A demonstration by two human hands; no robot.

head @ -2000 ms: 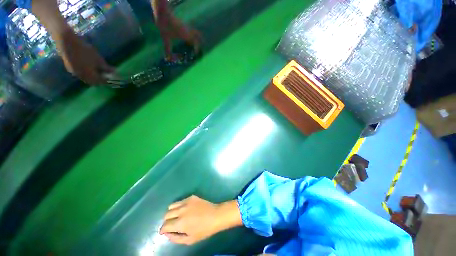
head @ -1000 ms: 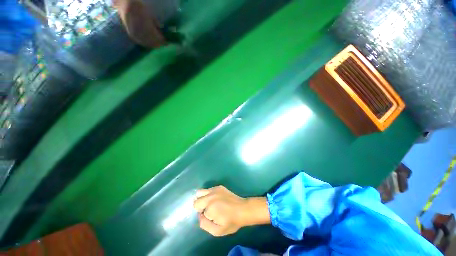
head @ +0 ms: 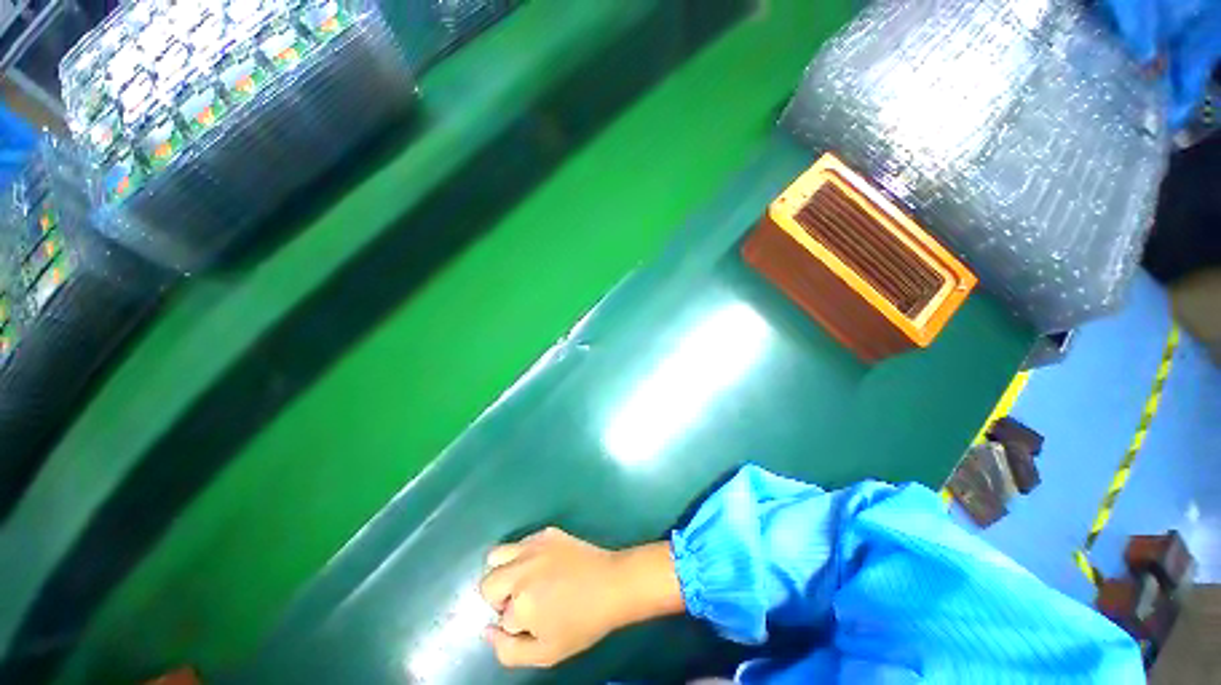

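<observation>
My right hand (head: 556, 598), bare with a light blue cuffed sleeve, rests on the green bench at the lower middle. Its fingers are curled in, with nothing visible in them. My left hand is out of the picture. A frame stack (head: 857, 268) stands on the bench up and to the right of my hand, apart from it. It has red-brown sides, an orange top rim and a dark slatted hollow. A small brown edge (head: 174, 678) shows at the bottom left, mostly cut off.
Clear blister trays (head: 978, 147) are piled behind the frame stack. Filled blister trays (head: 241, 134) stand across the green conveyor (head: 442, 348). Dark blocks (head: 998, 468) lie on the blue floor (head: 1071, 442) beside yellow tape. A blue sleeve (head: 1172, 47) shows at the top right.
The other person's hands over the conveyor have gone from view. The view shifted and swung back. The brown piece at the bottom left now shows less. My right hand's fingers are more curled than two seconds ago.
</observation>
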